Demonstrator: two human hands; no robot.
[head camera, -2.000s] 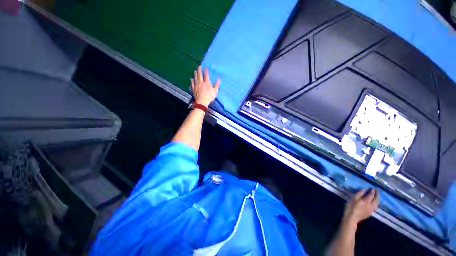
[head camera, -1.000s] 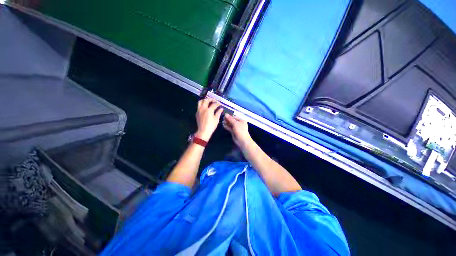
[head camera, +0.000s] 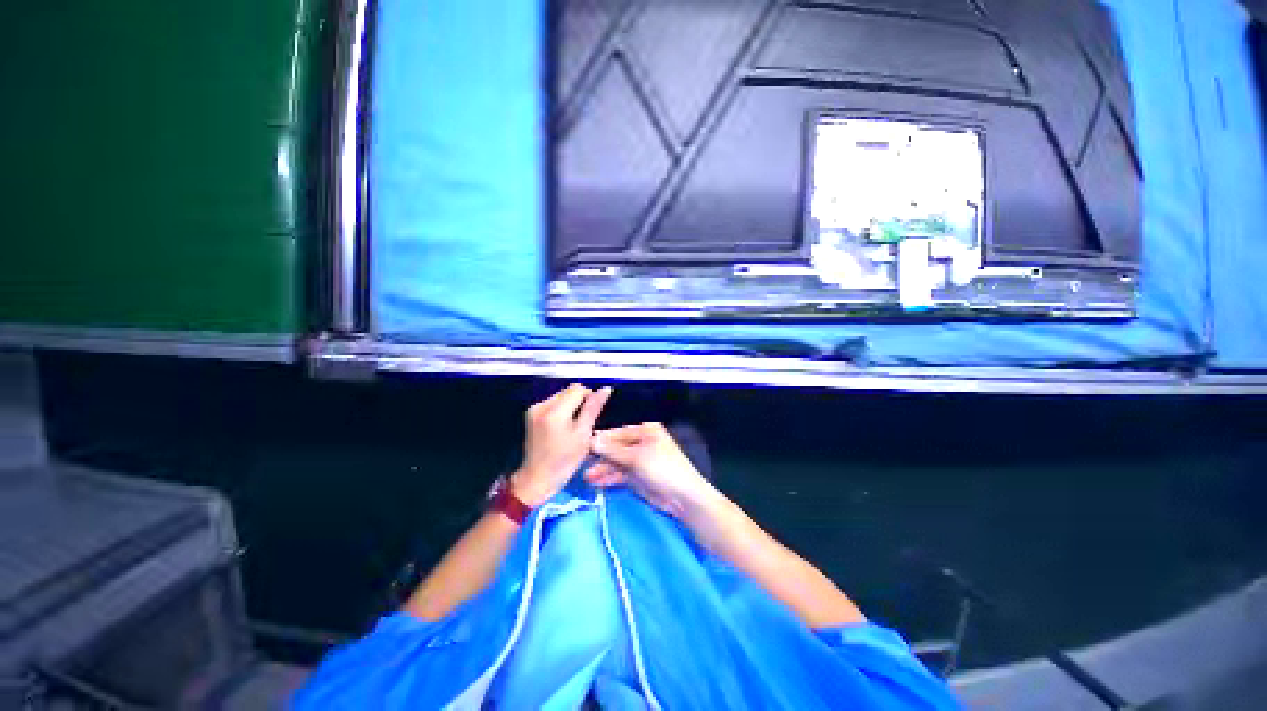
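My left hand (head camera: 559, 438) and my right hand (head camera: 646, 463) are close together in front of my body, below the line's edge rail (head camera: 695, 368). Their fingertips nearly meet; whether they hold something thin cannot be told. A black TV panel module (head camera: 723, 167) lies back side up beyond the rail on a light-blue padded pallet (head camera: 452, 181). Its bright mounting plate (head camera: 896, 174) carries a small green control board (head camera: 910, 227). A white ribbon cable (head camera: 916, 272) runs from the board down to the bottom metal rail (head camera: 695, 293).
A green bench top (head camera: 146, 167) is at the left, with a silver bar (head camera: 346, 181) between it and the pallet. Grey box-like equipment (head camera: 125, 542) stands at the lower left. Dark floor lies below the rail. A grey curved surface shows at the lower right.
The view has turned, so the panel now lies level ahead. Both hands have moved from the edge rail toward my body and stay close together.
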